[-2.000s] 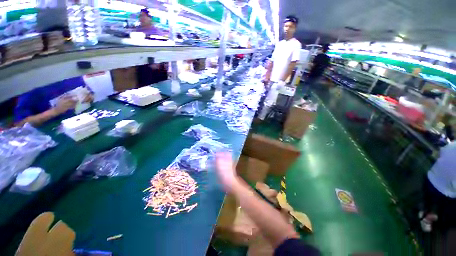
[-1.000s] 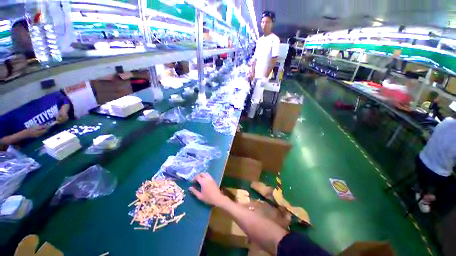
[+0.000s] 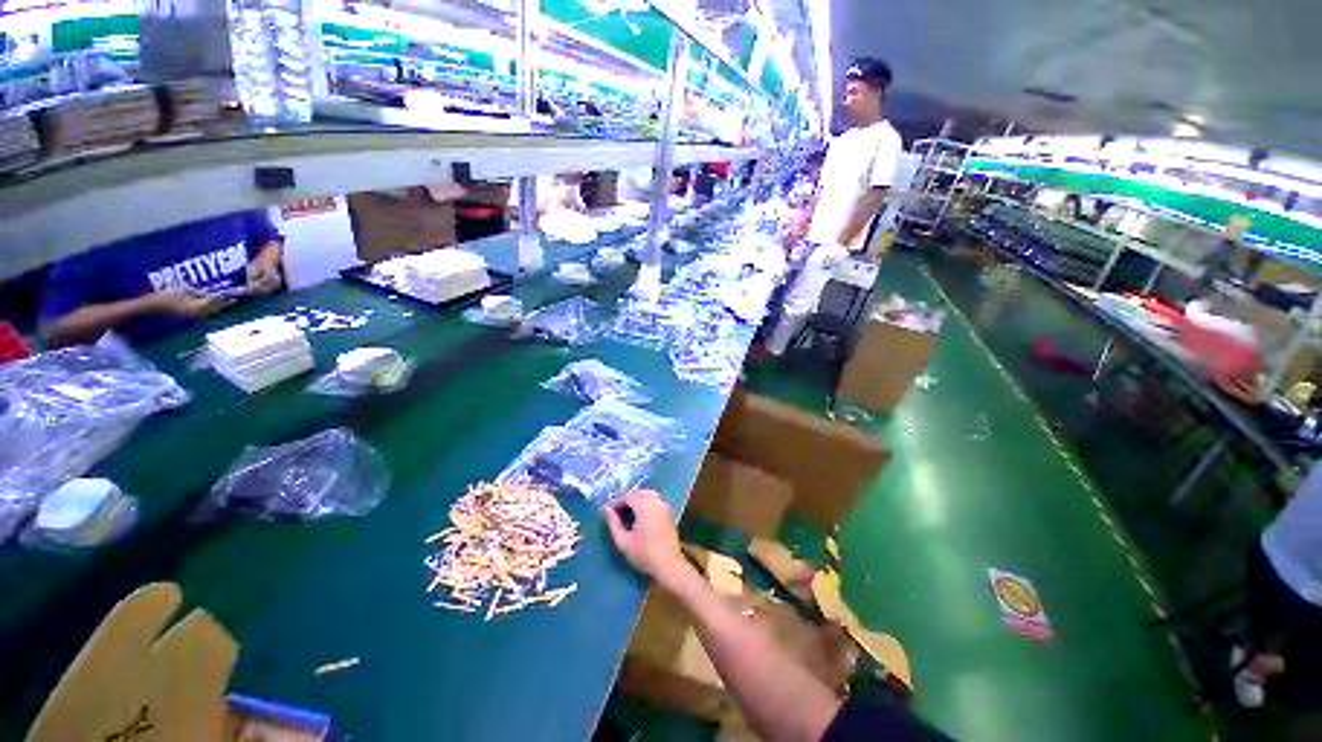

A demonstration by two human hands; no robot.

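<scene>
My right hand [image 3: 644, 534] is at the bench's right edge, just right of the pile of small tan, pink and white sticks [image 3: 505, 548]. Its fingers are curled, and I cannot tell whether anything is in them. Clear bagged products [image 3: 595, 452] lie beyond the pile. At the lower left an open retail box [image 3: 276, 718] shows its blue side, cut off by the bottom edge, with a brown flap [image 3: 138, 670] standing up. One loose stick [image 3: 337, 667] lies near it. My left hand is not in view.
White stacks [image 3: 258, 352], a black tray [image 3: 486, 287] and a crinkled clear bag [image 3: 297, 476] are on the bench. A large bag [image 3: 73, 420] is far left. An open supply carton [image 3: 797, 457] stands below the right edge. A person in blue [image 3: 174, 276] sits opposite; another in white [image 3: 855, 181] stands ahead.
The view has swung left since one second ago, bringing more of the retail box into view. My right hand remains beside the pile, its fingers now more curled.
</scene>
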